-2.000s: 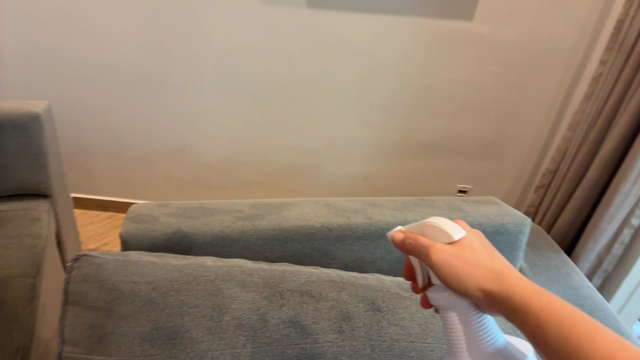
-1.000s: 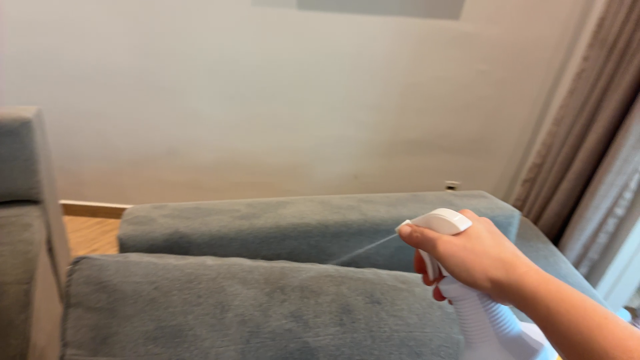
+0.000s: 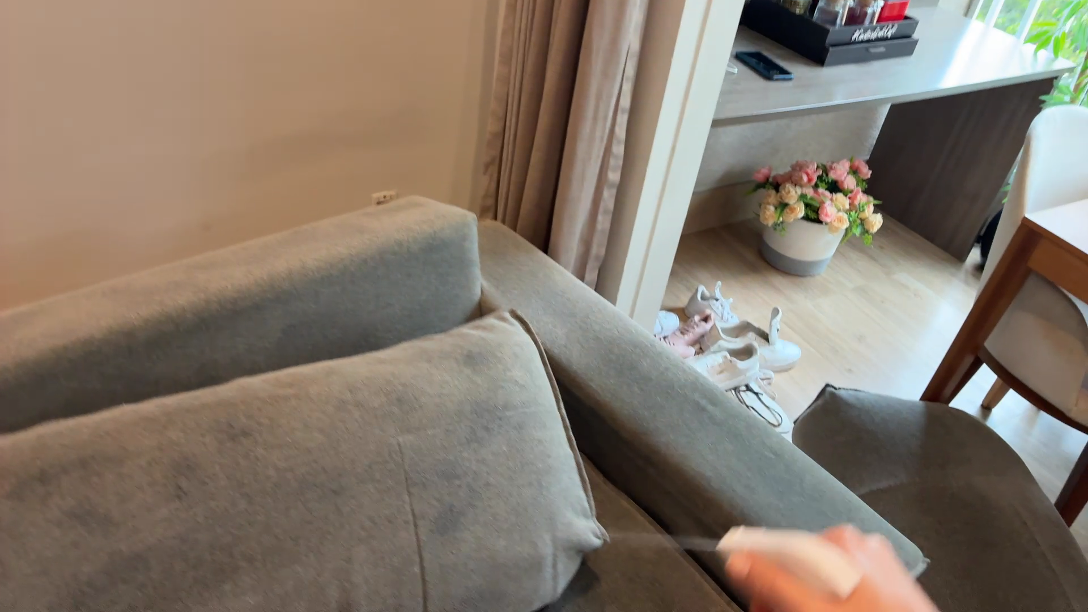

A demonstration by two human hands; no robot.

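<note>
At the bottom right, my right hand (image 3: 850,578) grips a white trigger spray bottle, blurred; only its spray head (image 3: 790,552) shows, and the bottle body is out of the frame. A thin jet of liquid runs left from the nozzle toward the lower right corner of a grey fabric back cushion (image 3: 340,476). Darker patches mark the cushion's face. It leans against the sofa's grey backrest (image 3: 255,297), beside the sofa arm (image 3: 663,399). My left hand is not in view.
Beyond the sofa arm, several shoes (image 3: 731,357) lie on the wood floor near a flower pot (image 3: 801,246). A beige curtain (image 3: 552,127) hangs by the wall. A grey cushioned seat (image 3: 952,501), a chair (image 3: 1037,340) and a wooden table (image 3: 982,306) stand at the right.
The view has swung right, bringing the sofa arm, shoes and desk into sight. My right hand still holds the spray bottle, now lower in the frame. Spray shows now and one second ago.
</note>
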